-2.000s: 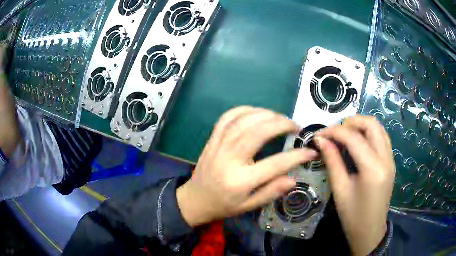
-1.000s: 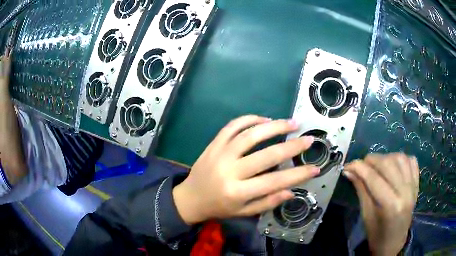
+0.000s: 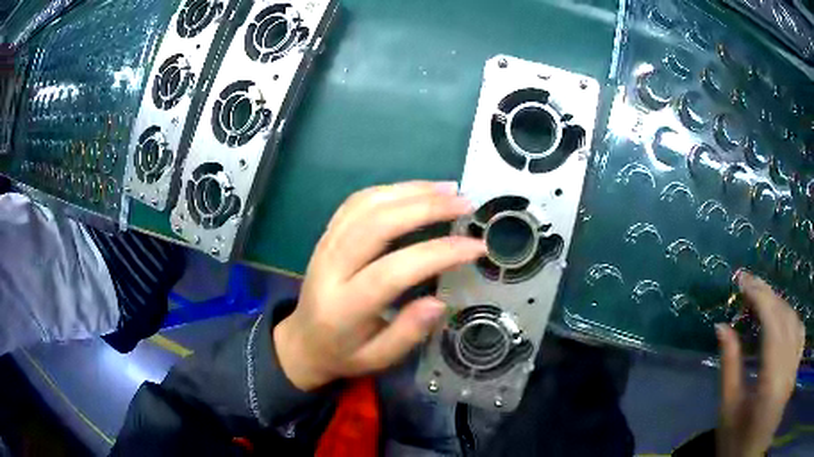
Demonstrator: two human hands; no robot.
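Observation:
A silver three-bore housing point(image 3: 571, 170) lies on the green surface in front of me, its long side running away from me. The lowest bore point(image 3: 483, 336) shows several ring lines inside; the middle and top bores look more open. My left hand point(image 3: 384, 277) rests on the housing's left edge, fingertips beside the middle bore, fingers spread. My right hand point(image 3: 759, 357) is at the lower right, over the blister tray point(image 3: 625, 299), thumb and fingers apart. No ring shows in it. The tray's right part holds small gold-coloured glints.
Two more three-bore housings point(image 3: 243, 163) point(image 3: 183, 98) lie side by side at the upper left. Another clear blister tray point(image 3: 76, 134) is left of them. A person's light sleeve point(image 3: 49, 277) is at the left edge. The green bench's near edge runs below, above a blue-grey floor.
My right hand has moved from the housing to the right, over the tray, and its fingers have opened. My left hand stays on the housing. The whole view has shifted, with bench items further left.

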